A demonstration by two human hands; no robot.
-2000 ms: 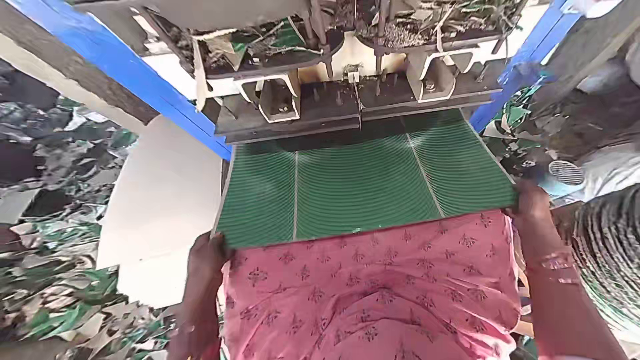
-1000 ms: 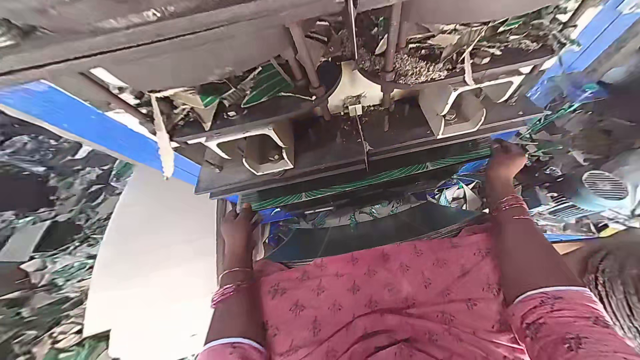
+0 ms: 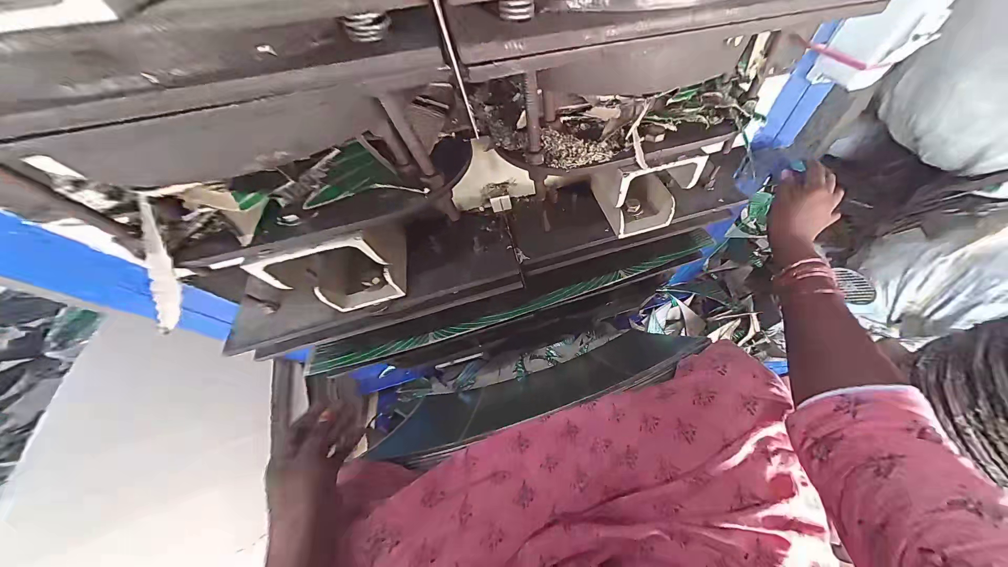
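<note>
A green sheet with curved line patterns (image 3: 504, 315) lies mostly inside the press, under its dark metal plate (image 3: 457, 268), with only its front strip showing. My right hand (image 3: 807, 201) is raised beside the blue frame post at the press's right side, fingers apart, with nothing seen in it. Blurred, my left hand (image 3: 327, 433) is near the sheet's left front corner, below the plate; its grip is unclear. Between my lap and the press lies a stack of dark curved sheets (image 3: 543, 386).
Green and white scraps (image 3: 685, 315) hang below the press and lie on its upper ledge. A large white sheet (image 3: 150, 441) stands at the left. The blue frame (image 3: 118, 276) borders the press. Pale sacks (image 3: 945, 87) and a dark coiled bundle (image 3: 965, 394) are at the right.
The green sheet, earlier held across my lap by both hands, has gone into the press. My right hand has left its edge and moved out to the right post. My left hand has drawn back.
</note>
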